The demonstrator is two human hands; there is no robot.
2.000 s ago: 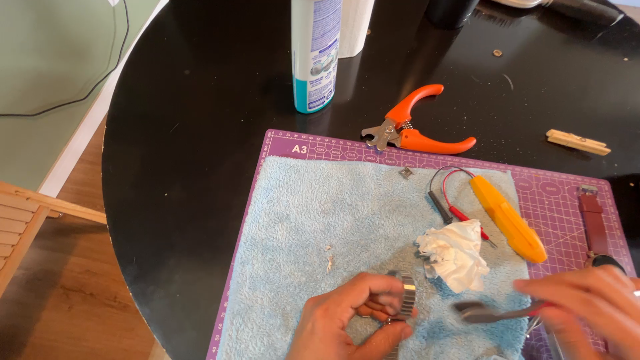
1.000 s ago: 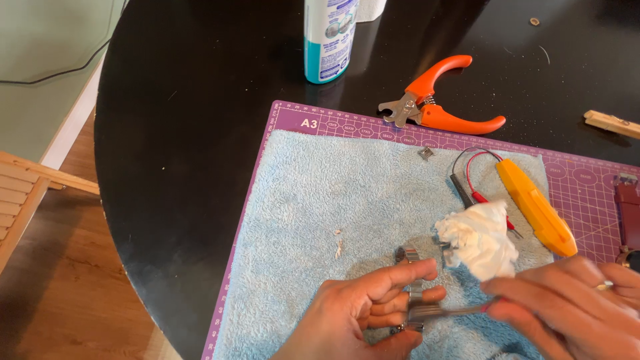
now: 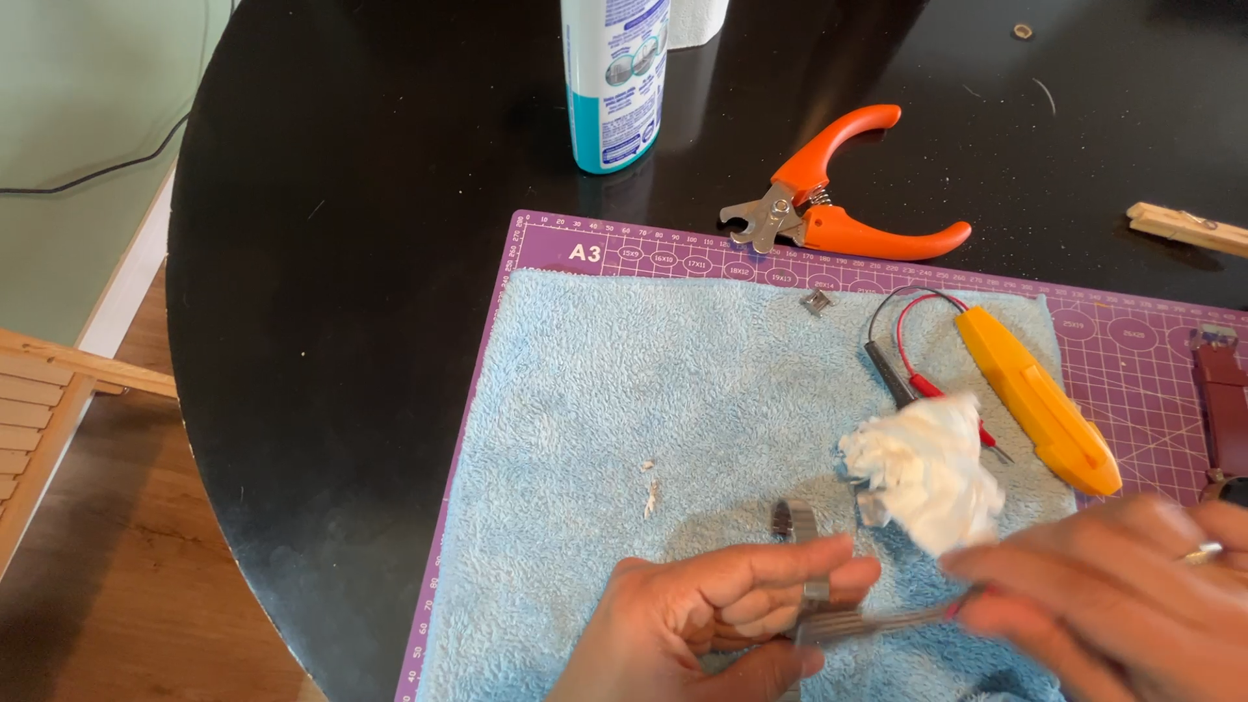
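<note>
Near the bottom middle, my left hand [image 3: 717,619] grips a metal link watch band [image 3: 801,526], whose upper end curls above the fingers. My right hand [image 3: 1111,585], with a ring on one finger, holds a blurred, thin-necked tool [image 3: 848,624] by its pinkish-red end. The tool's broad grey head lies against the band; whether it is a brush cannot be told. Both hands are over a light blue terry towel [image 3: 585,390]. A crumpled white tissue [image 3: 926,473] lies just beyond the fingers, partly on the towel, beside a yellow tester [image 3: 1038,400] with black and red probes.
Orange-handled nippers [image 3: 848,210] lie at the top edge of a purple cutting mat [image 3: 1131,390]. A white and teal bottle [image 3: 616,88] stands behind. Also about are a small metal piece [image 3: 817,302], a wooden clothespin [image 3: 1185,226], a dark red strap [image 3: 1224,400] and white scraps [image 3: 650,492].
My right hand has moved left with the tool, whose head was apart from the band two seconds ago and now touches it. My left hand still holds the band.
</note>
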